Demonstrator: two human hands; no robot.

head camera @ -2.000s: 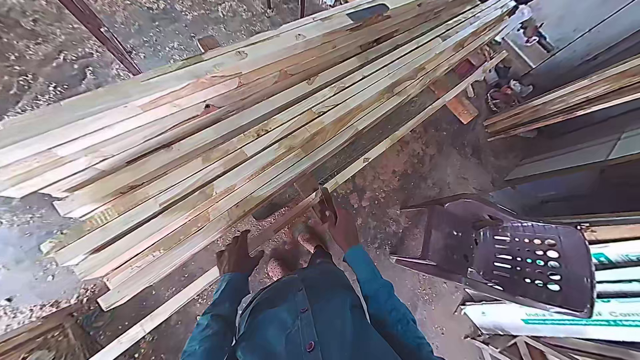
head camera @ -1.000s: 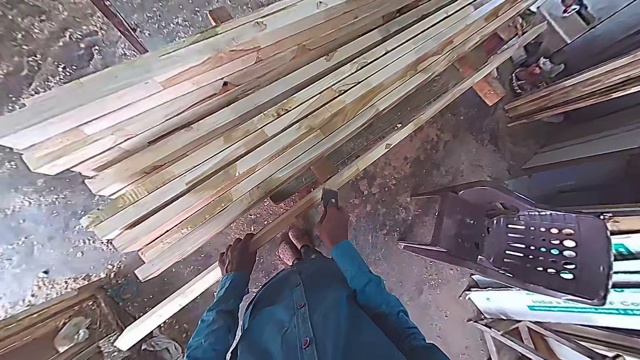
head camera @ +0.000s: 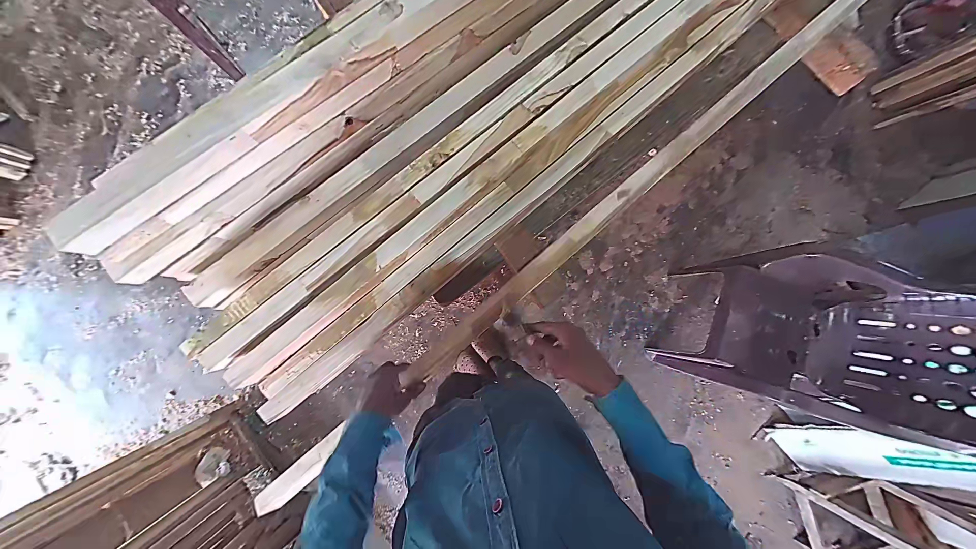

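A long narrow wooden strip (head camera: 625,187) runs diagonally from the upper right down past my body. My left hand (head camera: 393,389) grips it near its lower part. My right hand (head camera: 564,354), fingers curled, holds a small tool (head camera: 512,324) against the strip's near edge; blur hides what kind it is. Beyond the strip lies a broad row of long wooden planks (head camera: 427,191), side by side, and a short wood block (head camera: 522,248) sits under the strip between my hands and the planks.
A dark plastic chair (head camera: 762,320) with a perforated part lies at the right. Stacked boards (head camera: 930,80) are at the upper right, a wooden frame (head camera: 175,473) at the lower left, and a white printed sack (head camera: 869,457) at the lower right. Shavings litter the floor.
The view has come closer to the planks. My right hand, near the strip in both earlier frames, is now lower beside its near edge. My left hand stays on the strip.
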